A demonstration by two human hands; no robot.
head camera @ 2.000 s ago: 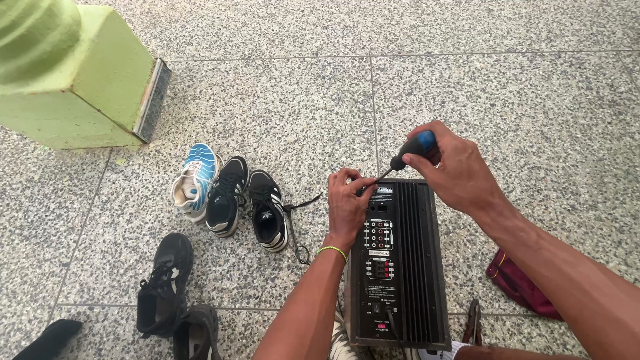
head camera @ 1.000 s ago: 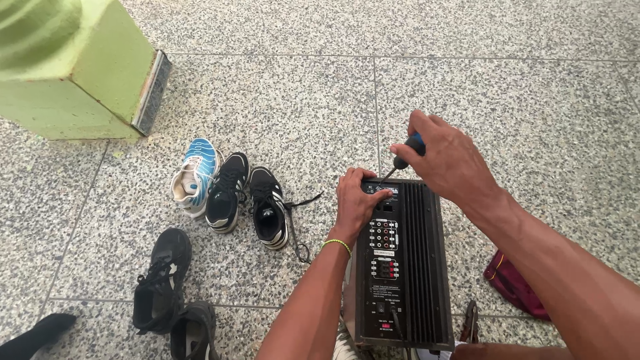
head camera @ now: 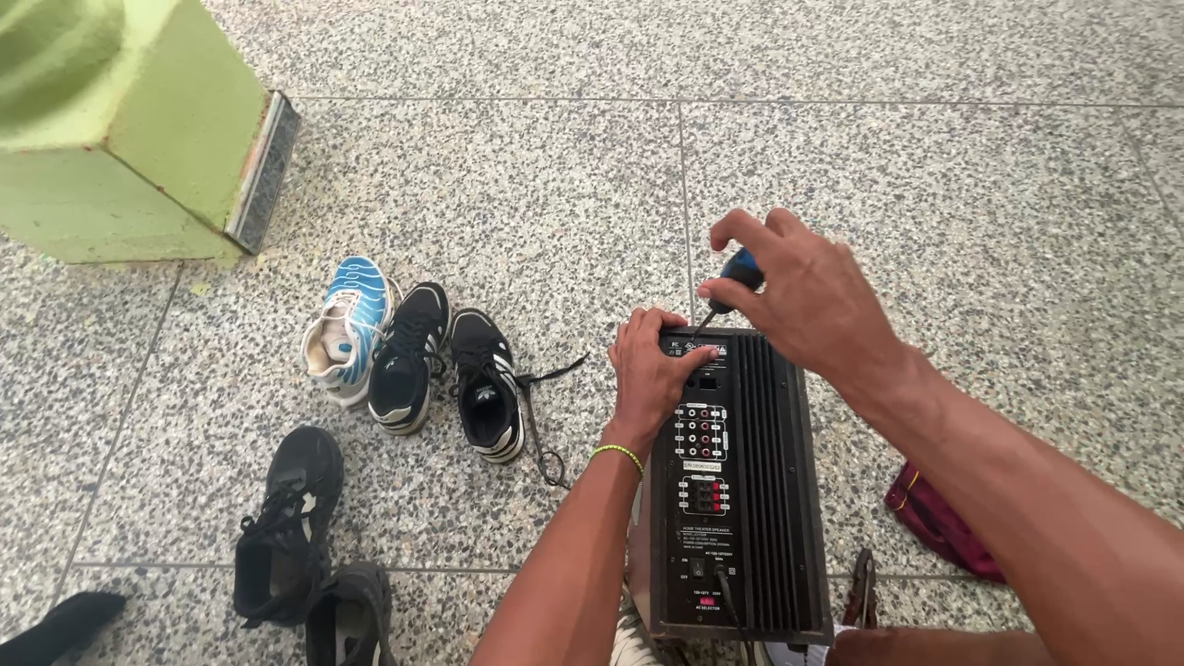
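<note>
A black home theater speaker point(head camera: 768, 481) stands between my legs, its panel with jacks, switch and heat-sink fins facing up. My right hand point(head camera: 795, 287) holds a screwdriver point(head camera: 738, 277) with a blue and black handle, fingers spread around it. Its shaft slants down to the panel's far edge; the tip is hard to make out. My left hand point(head camera: 652, 365), with a yellow-green bracelet on the wrist, rests on the far left corner of the panel, thumb lying across it near the shaft.
Left of the speaker lie a blue and white sneaker point(head camera: 356, 314), black striped sneakers point(head camera: 486, 388) with a loose lace, and black shoes point(head camera: 301, 518). A green pillar base point(head camera: 176, 176) stands at upper left. Maroon cloth point(head camera: 943, 527) lies at right on the speckled floor.
The fingers of my right hand have shifted on the screwdriver handle and are spread wider now. My left hand stays on the speaker's far corner.
</note>
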